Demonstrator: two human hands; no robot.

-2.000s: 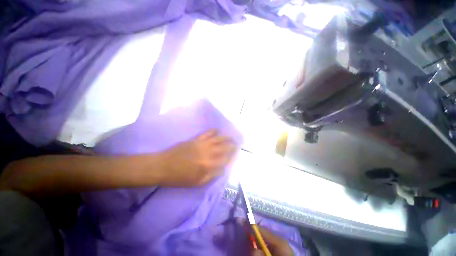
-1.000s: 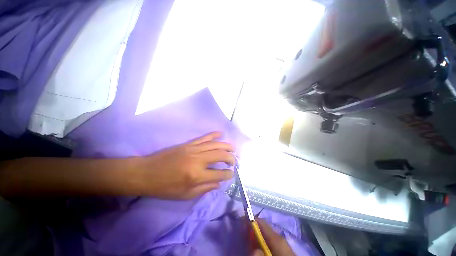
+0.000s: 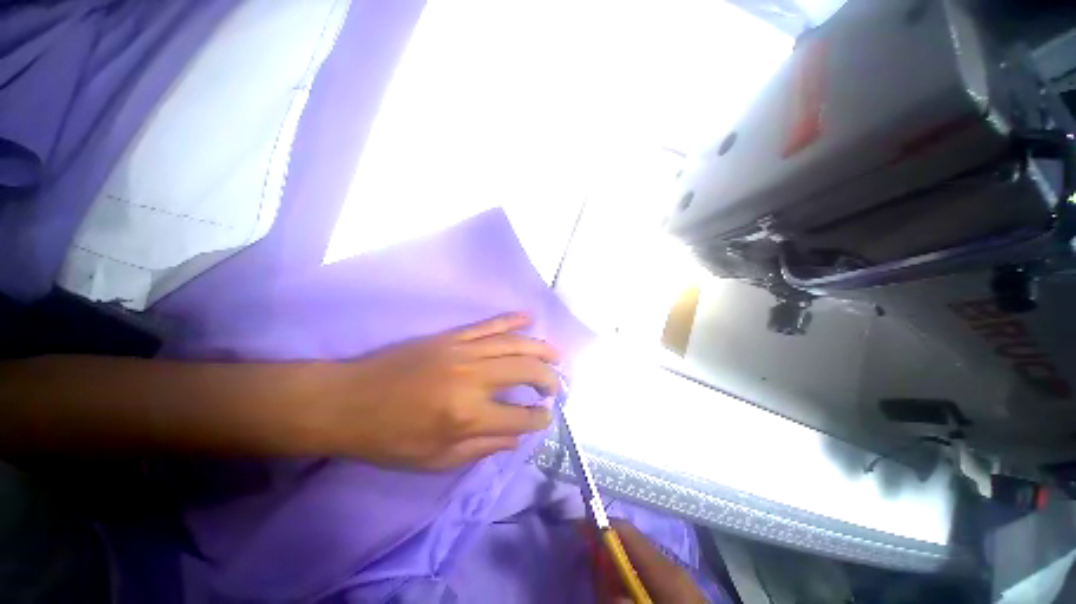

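A purple garment piece (image 3: 437,271) lies on the white table and hangs over its near edge. My left hand (image 3: 454,395) rests on it, palm down, with its fingertips at the cloth's right edge. My right hand (image 3: 655,566) is at the bottom, partly cut off by the picture's edge, and holds the scissors (image 3: 590,484) with a yellow handle. Their slim blades point up to the cloth edge at my left fingertips. The blades look nearly closed; glare blurs their tips.
A sewing machine head (image 3: 873,165) with red lettering stands at the right. A yellow-tan strip (image 3: 681,321) lies on its bed. A ruler-like band (image 3: 732,510) runs along the table's near edge. White cloth (image 3: 201,165) and more purple cloth (image 3: 71,130) lie at the left.
Since two seconds ago, the view has moved closer to the table. My left hand has settled flatter on the cloth, and the scissor tips have come up to its fingertips. Little differs from one second ago.
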